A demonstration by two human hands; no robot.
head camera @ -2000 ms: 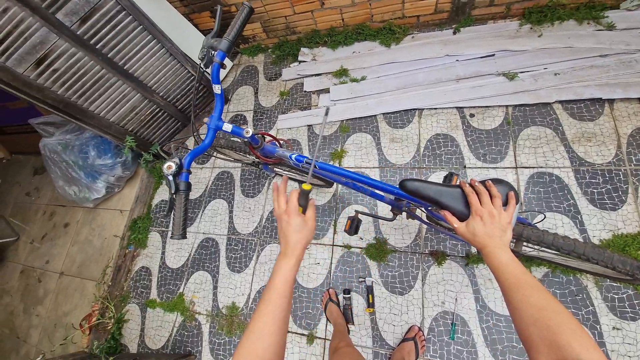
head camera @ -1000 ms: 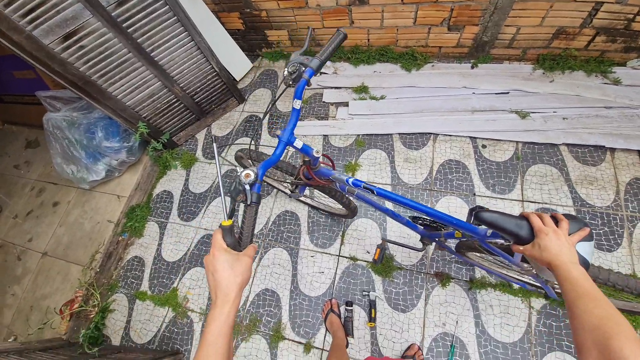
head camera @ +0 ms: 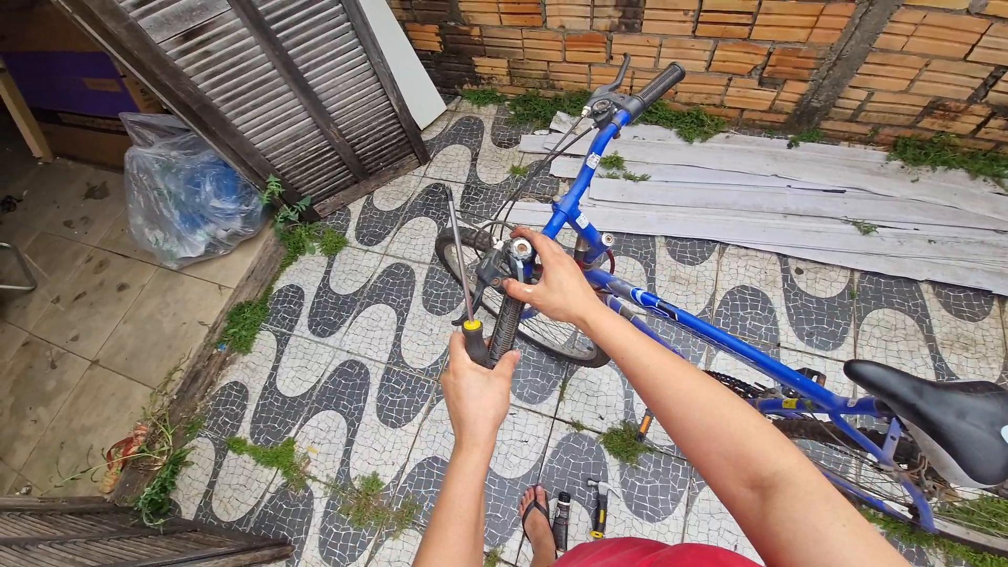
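Note:
My left hand (head camera: 479, 390) holds a long screwdriver (head camera: 460, 260) with a yellow-and-black handle, its shaft pointing up and away, and also wraps the end of the near rubber handlebar grip (head camera: 506, 327). With its fingers around the inner end of that grip, beside the brake lever mount (head camera: 494, 268) and the bell-like round part (head camera: 521, 248), is my right hand (head camera: 555, 279). The blue bicycle frame (head camera: 717, 342) runs to the lower right, ending near a black saddle (head camera: 929, 417). The front wheel (head camera: 567, 342) is turned under the handlebar. The far grip (head camera: 661, 85) is untouched.
A hammer (head camera: 601, 508) and a black cylindrical object (head camera: 561, 520) lie by my foot on the patterned paving. Pale boards (head camera: 787, 205) lie along the brick wall (head camera: 724, 47). A louvered wooden shutter (head camera: 299, 87) and a plastic bag (head camera: 193, 197) are at the left.
My right hand has left the saddle, where both earlier frames show it, and is now on the handlebar. My left hand, with the screwdriver, came to the near grip. The handlebar has turned. The view shifted left.

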